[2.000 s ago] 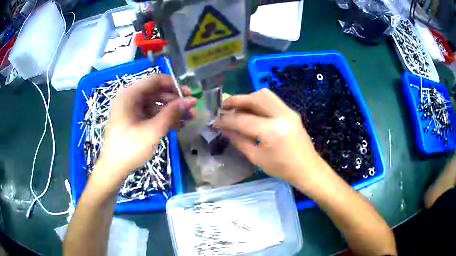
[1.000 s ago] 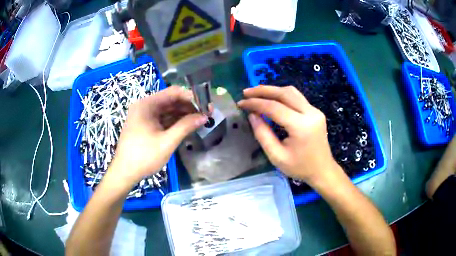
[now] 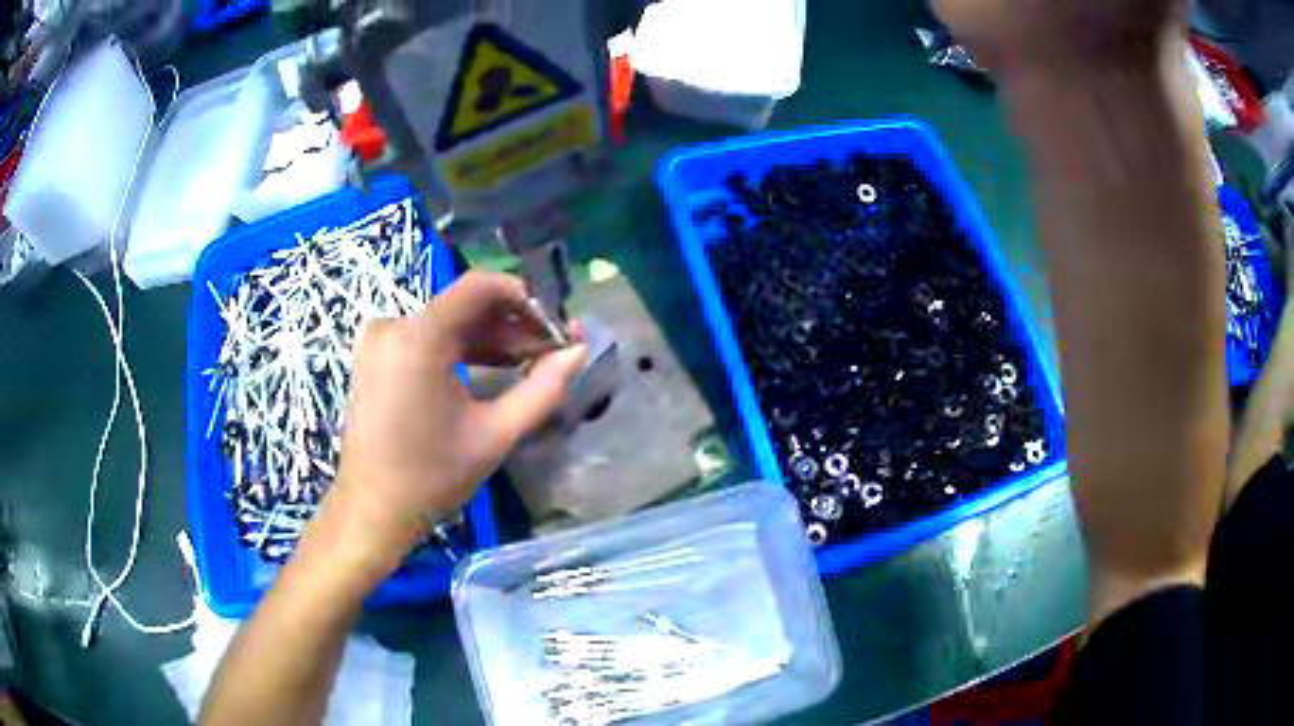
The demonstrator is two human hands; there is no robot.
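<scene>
My left hand (image 3: 447, 390) pinches a thin pin (image 3: 546, 321) between thumb and fingers beside the metal fixture block (image 3: 599, 372), under the press punch (image 3: 542, 270). The fingertips hide the pin's lower end and part of the block. The block stands on a flat grey base plate (image 3: 617, 461). My right hand (image 3: 1071, 17) is raised at the top edge, blurred and cut off, so its grip cannot be told. Its forearm crosses the right side.
Left blue tray (image 3: 203, 468) holds white sticks with dark ends; right blue tray (image 3: 930, 508) holds black rings. Clear box (image 3: 816, 638) with sticks lies nearest me. Press head (image 3: 497, 99) stands above. Another person's forearm (image 3: 1260, 426) shows at right.
My right hand has gone from beside the block, past the right tray, up to the top right edge. My left hand stays at the block. The view has shifted slightly.
</scene>
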